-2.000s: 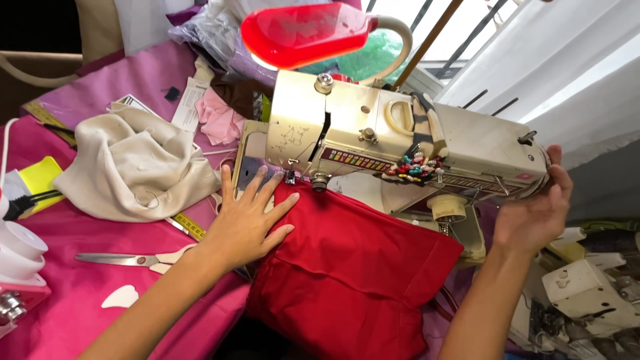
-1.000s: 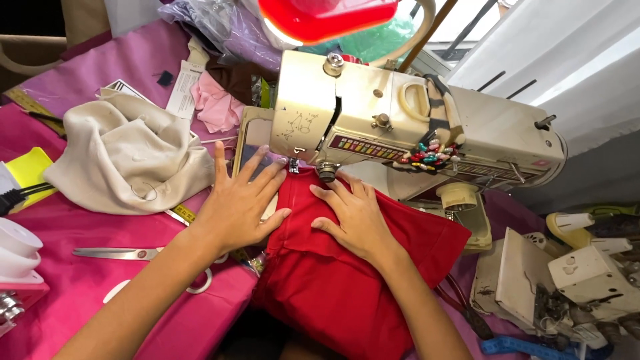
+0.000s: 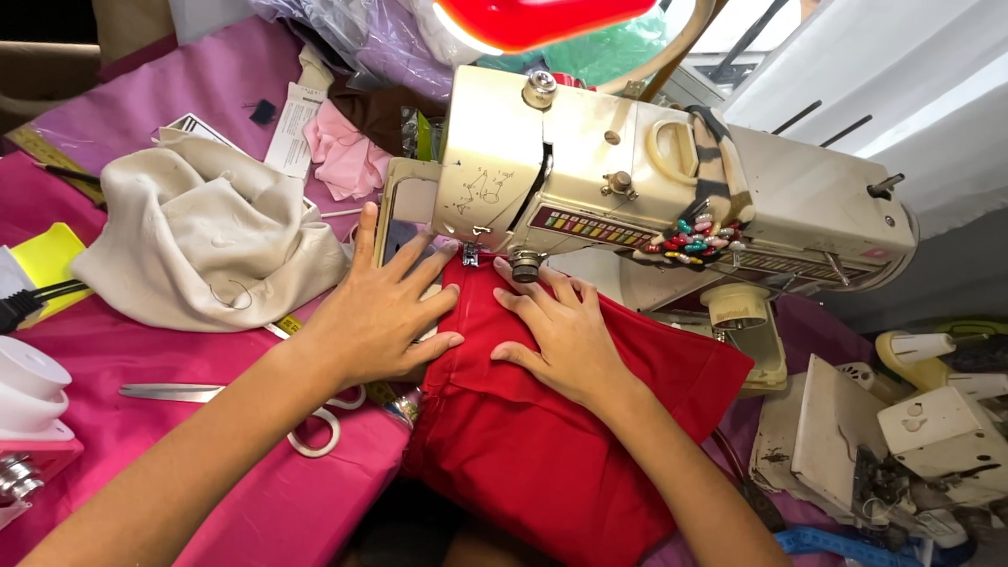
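A cream sewing machine (image 3: 504, 142) stands across the upper middle, its presser foot (image 3: 470, 253) over the top edge of a red fabric piece (image 3: 543, 441). My left hand (image 3: 386, 307) lies with spread fingers at the left edge of the red fabric, its fingertips close to the foot. Flat on the red fabric, right of the foot, rests my right hand (image 3: 559, 331), fingers apart. Neither hand grips anything. The machine's handwheel (image 3: 902, 228) is at its right end. Scissors (image 3: 173, 391) with white handles lie partly under my left forearm.
Crumpled beige fabric (image 3: 213, 236) and a pink scrap (image 3: 345, 150) lie left of the machine. A red lamp (image 3: 543, 20) hangs above it. A white and pink device (image 3: 31, 402) stands at the left edge. At right are machine parts (image 3: 937, 441) and a blue tape (image 3: 843, 543).
Two seconds ago my right hand was at the handwheel; now it lies on the red fabric beside the presser foot. My left hand stays near the foot. The view has shifted somewhat.
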